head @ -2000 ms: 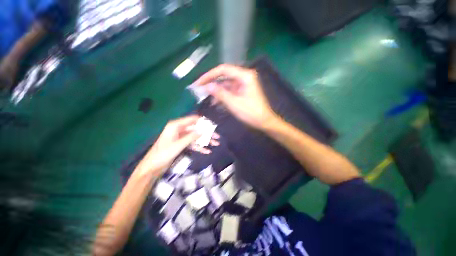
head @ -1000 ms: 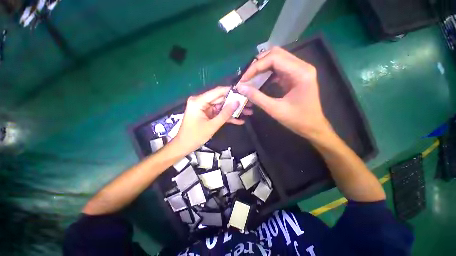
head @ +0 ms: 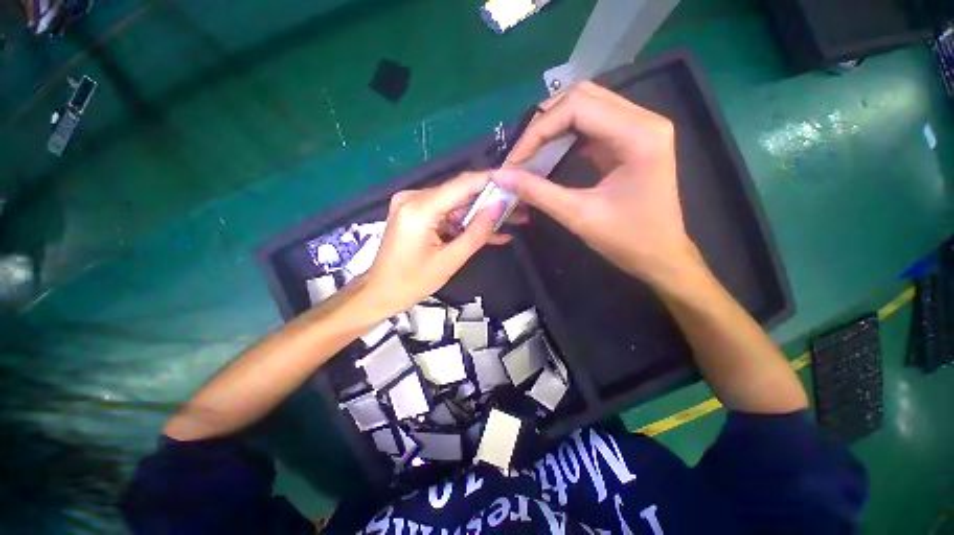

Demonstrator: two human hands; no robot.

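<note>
My left hand [head: 424, 235] holds a small pale flat module [head: 489, 205] between thumb and fingers, above the divider of the black divided tray [head: 685, 372]. My right hand [head: 617, 172] pinches at the module's upper end, its thumb and index fingertips touching there. The fingers hide most of the module and whatever the right fingertips grip. Many similar pale rectangles [head: 440, 365] lie heaped in the tray's left compartment. A blue-white patterned piece [head: 331, 251] lies at that compartment's upper left corner.
A slanting grey metal post [head: 619, 42] stands behind my right hand. A joined pale piece [head: 509, 12] is cut off at the top edge. A dark square [head: 390, 78] and a small device-like piece [head: 72, 115] lie on the green bench. Another black tray [head: 853, 31] is upper right.
Two seconds ago my hands were apart, each with a pale piece. Since one second ago they have stayed together at the module, which now shows less of its face. The view has shifted slightly.
</note>
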